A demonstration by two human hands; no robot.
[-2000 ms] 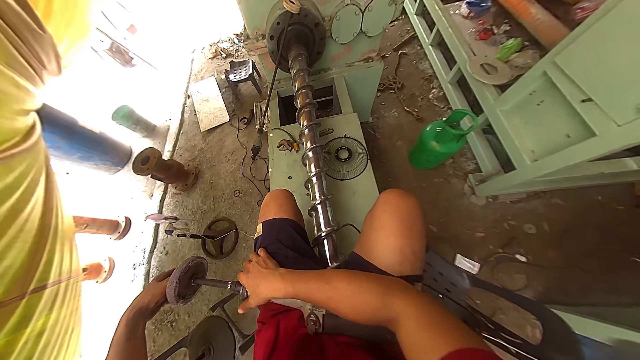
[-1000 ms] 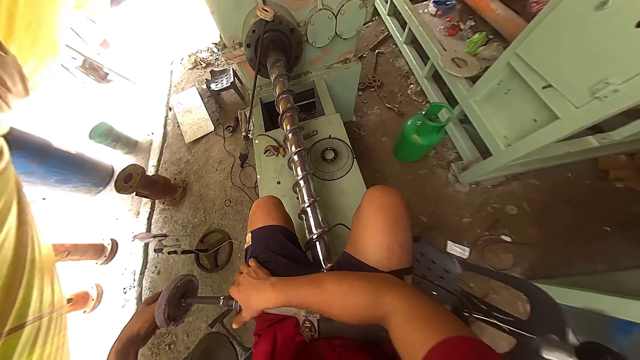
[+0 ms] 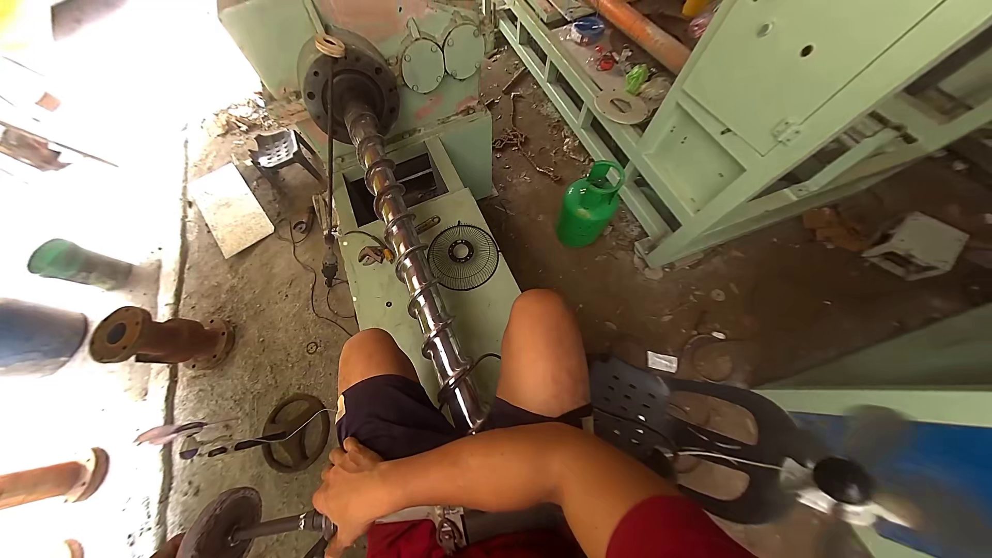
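Observation:
My right hand (image 3: 353, 490) is closed around the dark body of a shafted tool, low in the view, beside my thigh. The tool's shaft (image 3: 271, 528) runs left to a round, dark abrasive or buffing wheel (image 3: 221, 525). Only a sliver of my left hand (image 3: 168, 545) shows behind the wheel at the bottom edge; its grip is hidden. A shiny steel extruder screw (image 3: 418, 287) extends from a bolted flange (image 3: 353, 89) down between my knees, above a green machine bed (image 3: 387, 291). Its near end lies close to my right forearm.
A round fan grille (image 3: 463, 256) lies on the bed's right side. Right of it stand a green gas cylinder (image 3: 589, 205) and a green steel frame (image 3: 674, 190). Rusty flanged pipe (image 3: 178, 341), a handwheel (image 3: 294, 432) and cords lie left. A blurred fan (image 3: 843, 480) is at lower right.
The wheel and my hands have moved lower in view. My left hand, earlier visible beside the wheel, is now mostly hidden or cut off. My right hand keeps its hold. The view has shifted.

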